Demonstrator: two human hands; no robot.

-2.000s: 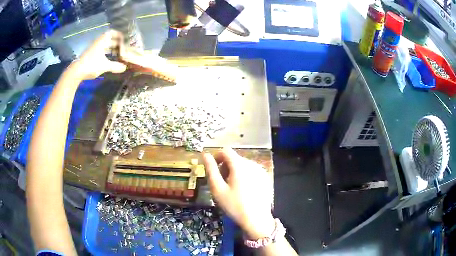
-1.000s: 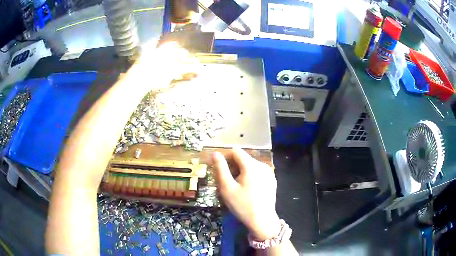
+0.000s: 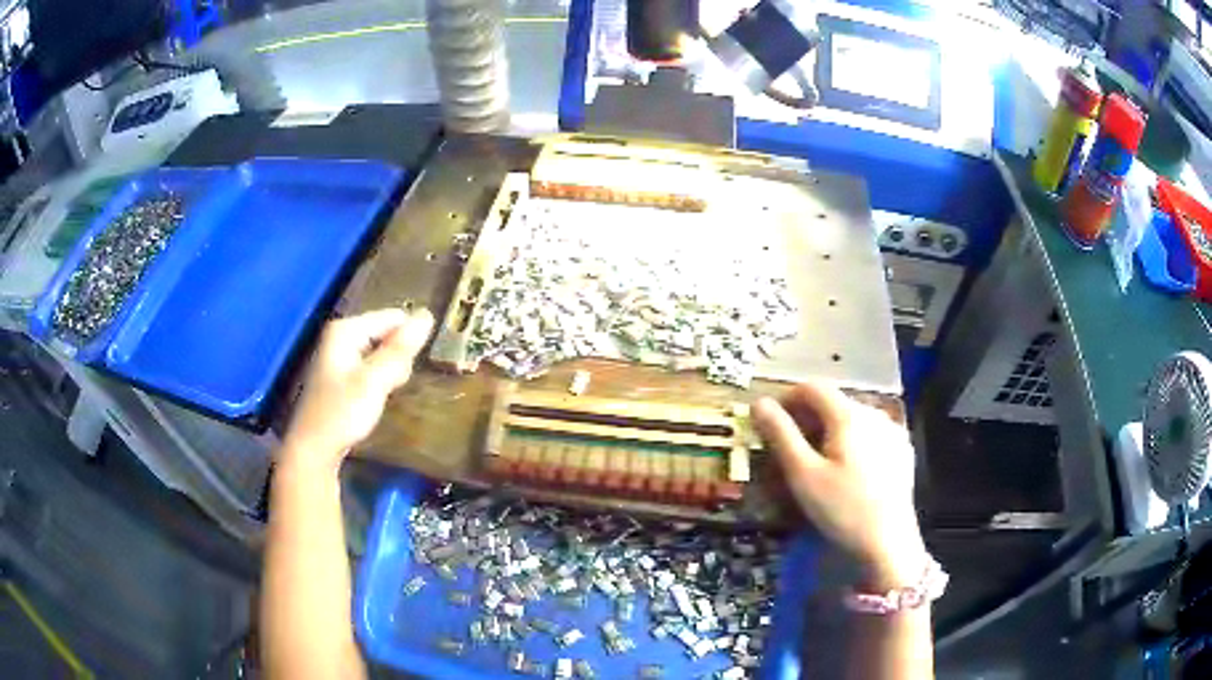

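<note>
The near loading fixture, brass-coloured with red-brown teeth along its near edge, lies on the wooden front board. Its clamp bar lies across it. My right hand is at the fixture's right end, thumb and finger by the bar's end; whether it grips it is unclear. My left hand is left of the fixture, over the board, fingertips together, with nothing visible in it. The second fixture lies at the far end of the plate. The connector pile lies between the fixtures. One loose connector lies behind the near fixture.
A guide rail runs left of the pile. The near blue tray below the board holds scattered connectors. Side blue trays are at left. A ribbed hose and machine head stand behind. A fan is at right.
My left hand has let go of the second fixture, now lying at the plate's far end, and has come back to the near left. The view has shifted left. My right hand remains by the near fixture.
</note>
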